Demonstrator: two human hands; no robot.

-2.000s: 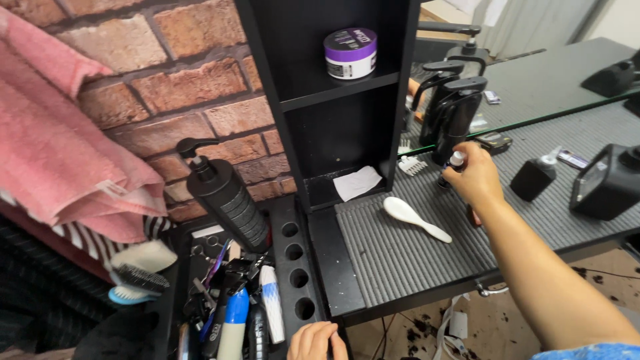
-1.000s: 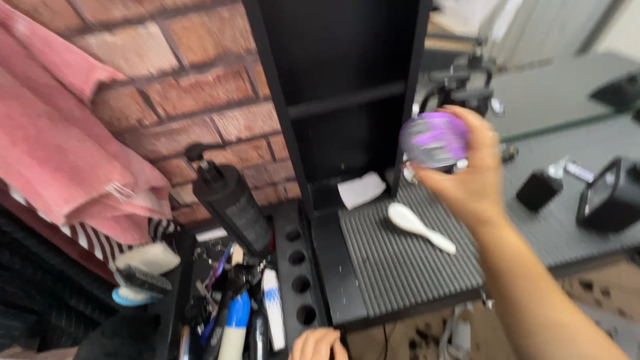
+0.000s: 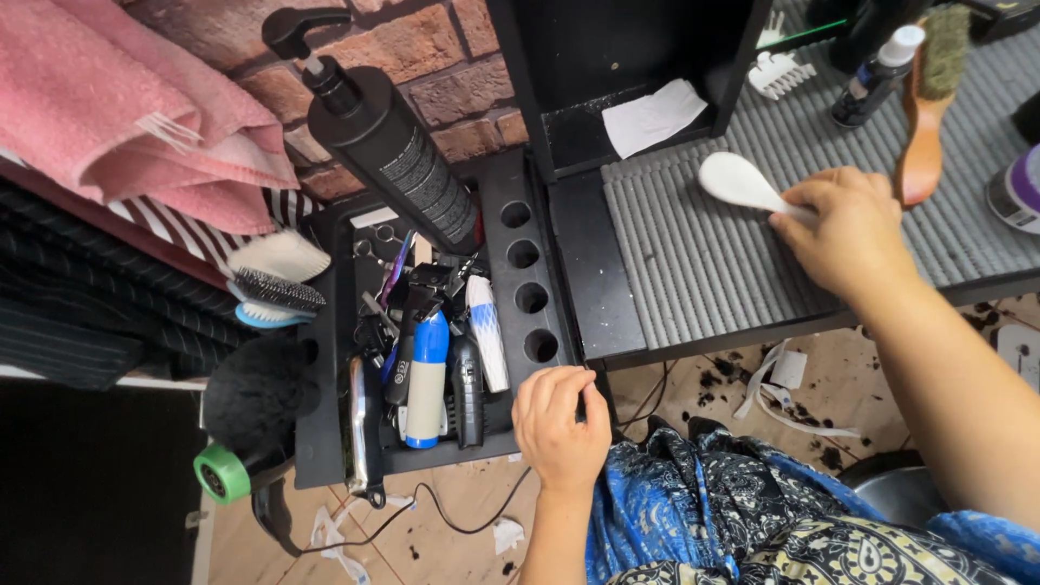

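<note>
My right hand (image 3: 849,227) grips the handle of a white hairbrush (image 3: 738,180) that lies on the grey ribbed mat (image 3: 691,276); the brush's bristles are out of sight. Beyond that hand are a wooden-handled brush (image 3: 925,122), a small dark bottle with a white cap (image 3: 869,85) and, at the right edge, a purple-and-white tub (image 3: 1020,195). My left hand (image 3: 562,422), its fingers curled, rests at the corner of the black tool tray (image 3: 508,349); whether anything is inside it is hidden. Close to it lie a black trimmer (image 3: 467,390) and a blue-and-cream cylinder (image 3: 426,390).
A black pump bottle (image 3: 398,154) stands at the tray's back. Left of the tray hang pink towels (image 3: 154,106), several brushes (image 3: 280,284) and a hair dryer with a green end (image 3: 223,471). A black shelf (image 3: 634,49) holds white paper (image 3: 654,118). A cord (image 3: 455,528) crosses the floor.
The purple tub, in my right hand one second ago, now stands on the mat. My right hand has taken hold of the white brush. The view has shifted downward and closer.
</note>
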